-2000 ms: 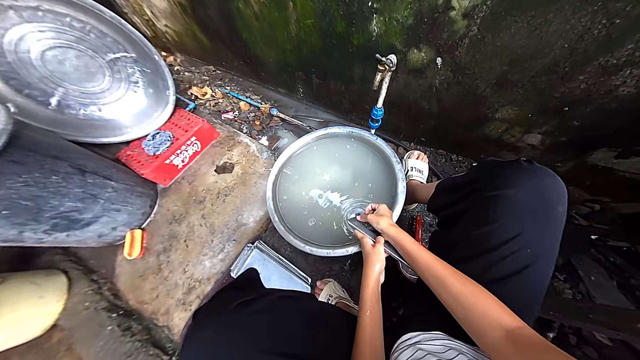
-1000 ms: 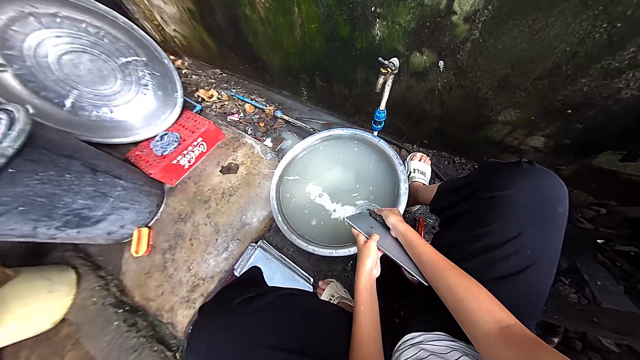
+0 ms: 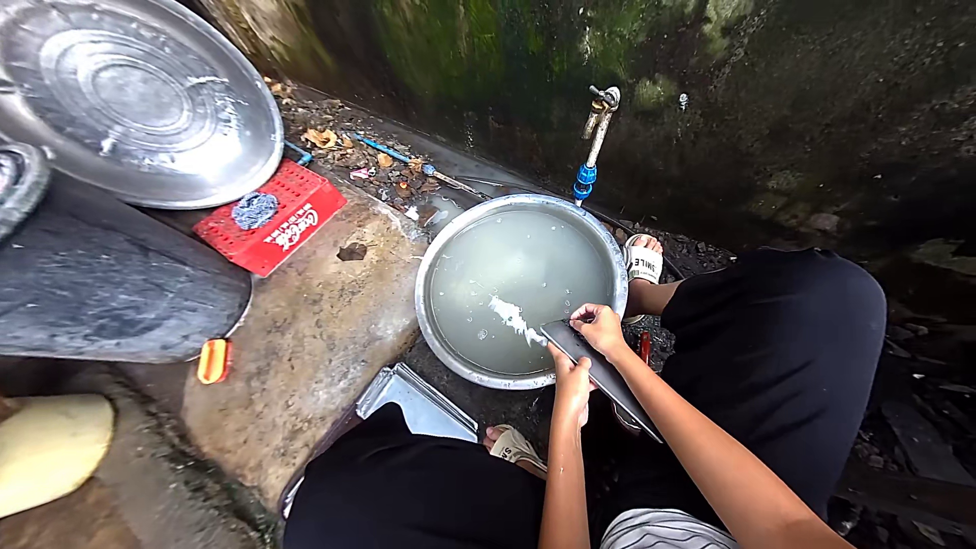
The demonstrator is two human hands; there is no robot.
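Note:
A round metal basin (image 3: pixel 526 267) of cloudy water stands between my feet. Over its lower right rim slants a flat, dark grey metal piece (image 3: pixel 610 381), perhaps a tray or panel, its upper end above the water. My left hand (image 3: pixel 572 377) grips its left edge, thumb on top. My right hand (image 3: pixel 598 328) rests on the upper end with fingers curled; whether it holds a small scrubber there cannot be told. Flat silvery metal trays (image 3: pixel 419 404) lie left of my sandalled foot, below the basin.
A water tap (image 3: pixel 602 114) on a pipe rises behind the basin by a mossy wall. On the left are a large metal lid (image 3: pixel 137 91), a dark bin (image 3: pixel 114 282), a red plastic crate (image 3: pixel 282 221) with a scouring pad (image 3: pixel 255 210), and an orange brush (image 3: pixel 213 361).
The dark metal piece has been turned in my hands between the earlier frames and now shows its broad face more narrowly. My right hand has shifted up toward its upper end.

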